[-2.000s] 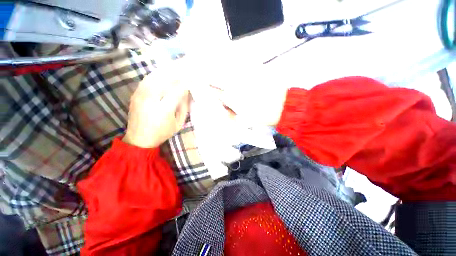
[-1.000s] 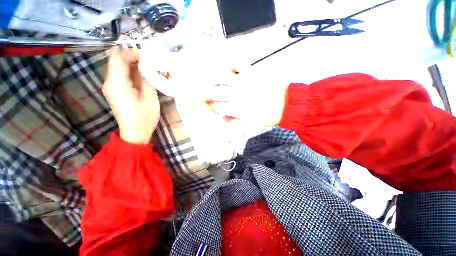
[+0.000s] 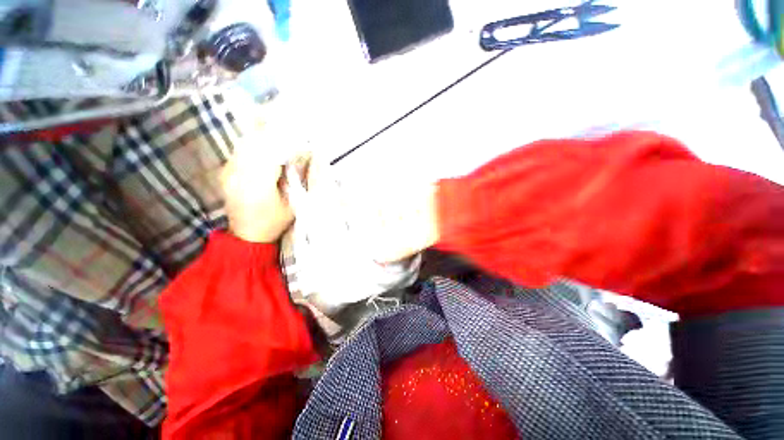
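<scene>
The beige plaid shell fabric (image 3: 86,198) lies crumpled at the left, running up to the machine. White lining (image 3: 344,279) lies bunched between and below my hands, over the lap, with a thin white thread at its lower edge. My left hand (image 3: 258,193) is at the plaid's right side, its fingers bent at the edge of the white cloth. My right hand (image 3: 391,215) is on the white lining. Its fingers are washed out by the glare, and so is the cloth between the hands, so the right hand's grip is hidden.
The grey-white sewing machine (image 3: 94,51) with a round dark knob (image 3: 236,47) is at top left. A black rectangular object (image 3: 402,26), black thread snips (image 3: 546,27) and a thin dark line (image 3: 421,107) show on the white table. Part of a green handle (image 3: 756,21) shows at top right.
My right hand and sleeve have moved left, closer to my left hand. My left hand has moved right onto the edge of the white cloth. The machine, black object and snips sit further left and higher in view.
</scene>
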